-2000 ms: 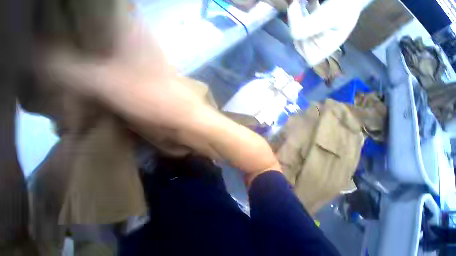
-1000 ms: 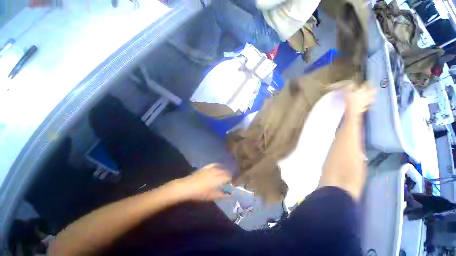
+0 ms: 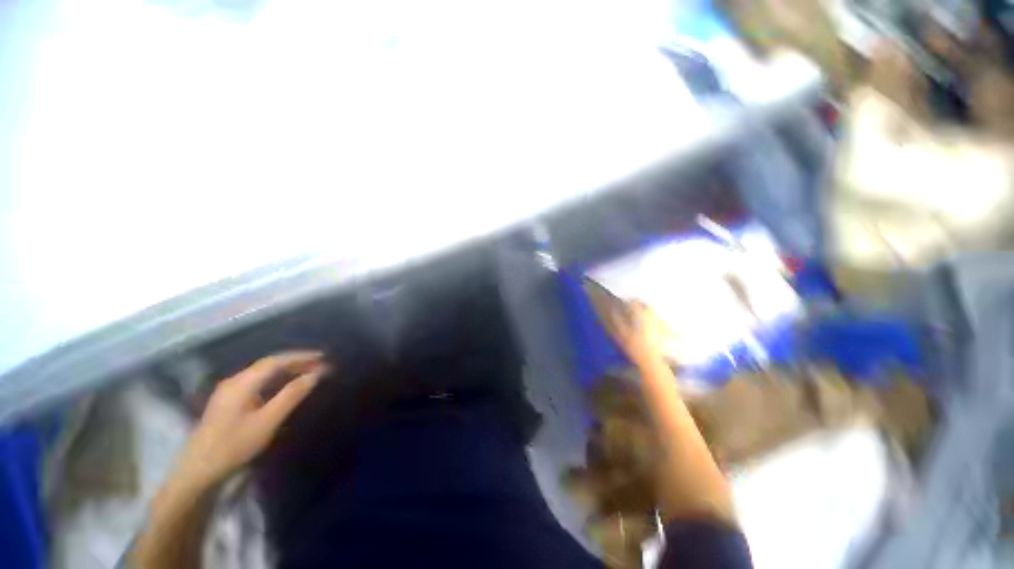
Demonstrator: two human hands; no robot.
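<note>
My left hand (image 3: 247, 413) is over my dark-clothed lap, below the table edge, with thumb and fingers apart and nothing in it. My right hand (image 3: 636, 331) reaches down to the blue bin (image 3: 592, 347) on the right. Its blurred fingertips are at the tan edge of a white bundle (image 3: 712, 291) in that bin; whether they grip it cannot be told. Khaki cloth (image 3: 767, 411) lies heaped beside the bin, with a broad white piece (image 3: 823, 500) in front of it.
The white machine table (image 3: 367, 145) glares across the top left, its grey edge (image 3: 439, 258) running above my lap. A cream cloth (image 3: 917, 183) is at upper right. A grey trough (image 3: 978, 367) stands at the right rim. Blue (image 3: 20, 483) and pale items are at lower left.
The view has swung so the table fills the upper left. My right hand has let go of the khaki and white garment and moved to the white bundle. My left hand's fingers are spread.
</note>
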